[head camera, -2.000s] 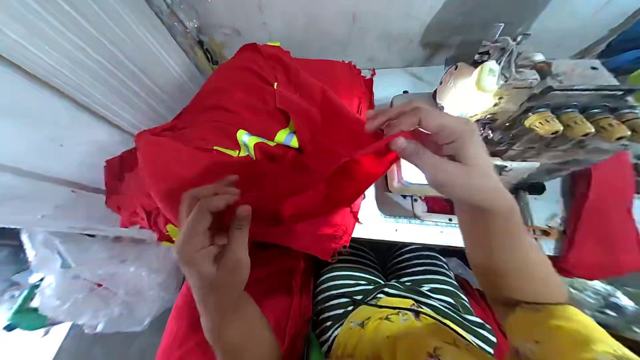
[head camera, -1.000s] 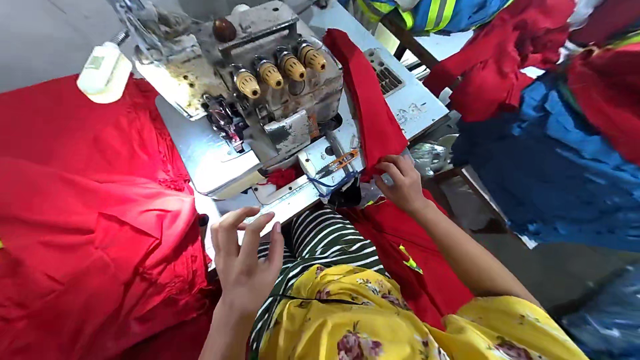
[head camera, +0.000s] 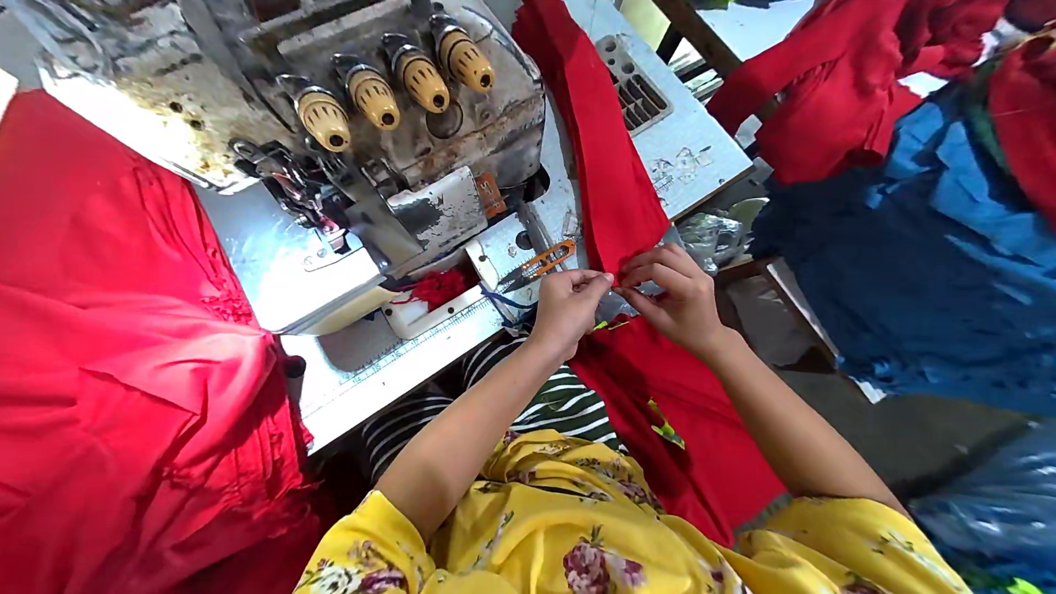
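A long strip of red fabric (head camera: 606, 148) lies along the right side of an overlock sewing machine (head camera: 396, 107). Its near end is pinched between the thumb and fingers of my right hand (head camera: 672, 289). Beside it, my left hand (head camera: 569, 305) pinches the same end, fingertips almost touching those of the right. Orange-handled thread snips (head camera: 549, 260) rest on the machine bed, just left of the strip. More red fabric (head camera: 693, 421) with yellow-green bits hangs over my lap below my hands.
A large pile of red fabric (head camera: 124, 355) covers the left side. The white table edge (head camera: 396, 363) runs in front of my lap. At the right lie blue fabric (head camera: 891, 289) and further red pieces (head camera: 833, 91). Clear plastic (head camera: 709, 239) sits beyond my right hand.
Two seconds ago both hands were at the red pile; the view has since swung right. Since one second ago, my left hand has moved over to the strip's end and taken hold.
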